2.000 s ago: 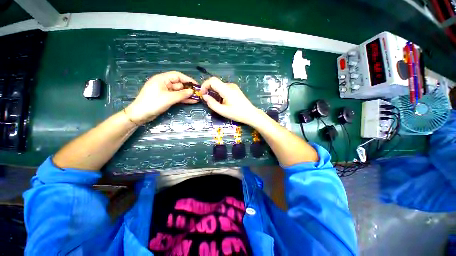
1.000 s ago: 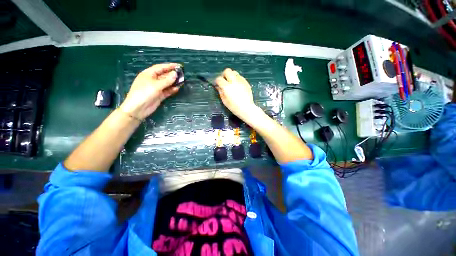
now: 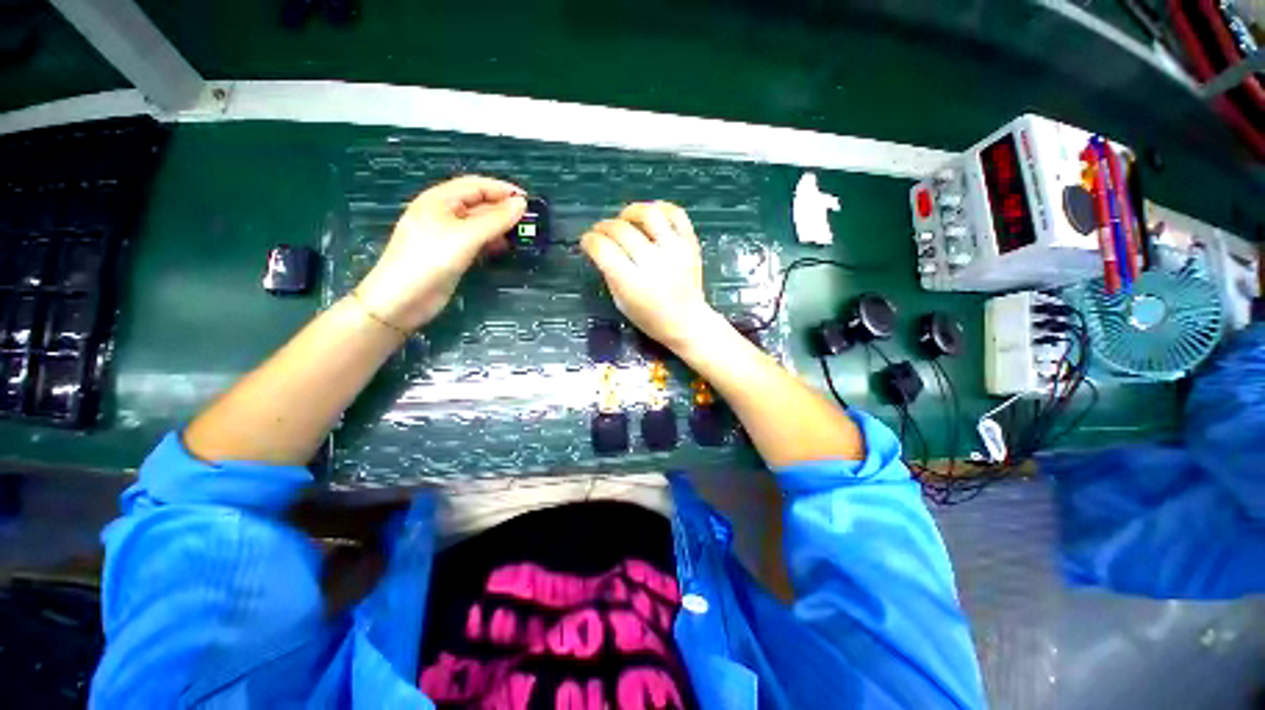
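My left hand point(image 3: 441, 254) grips a small black module point(image 3: 530, 226) by its edge above the clear blister tray point(image 3: 458, 416). A small lit patch shows on the module's face. My right hand point(image 3: 649, 266) holds the end of a thin black test lead at the module's right side; whether the lead's tip is plugged in cannot be told. Several modules with orange flex strips point(image 3: 658, 382) lie in the tray below my right hand; its wrist partly hides the row.
A loose module point(image 3: 290, 271) lies left of the tray, near black component trays point(image 3: 56, 278). To the right are a white scrap point(image 3: 814, 211), black round parts point(image 3: 871, 318), a power supply point(image 3: 971, 208), a power strip point(image 3: 1014, 344), a fan point(image 3: 1154, 322) and a person's blue sleeve point(image 3: 1151, 499).
Two seconds ago my hands were together on a module with an orange strip. They have moved apart, the lead is now in my right hand, and the module's face has turned into view.
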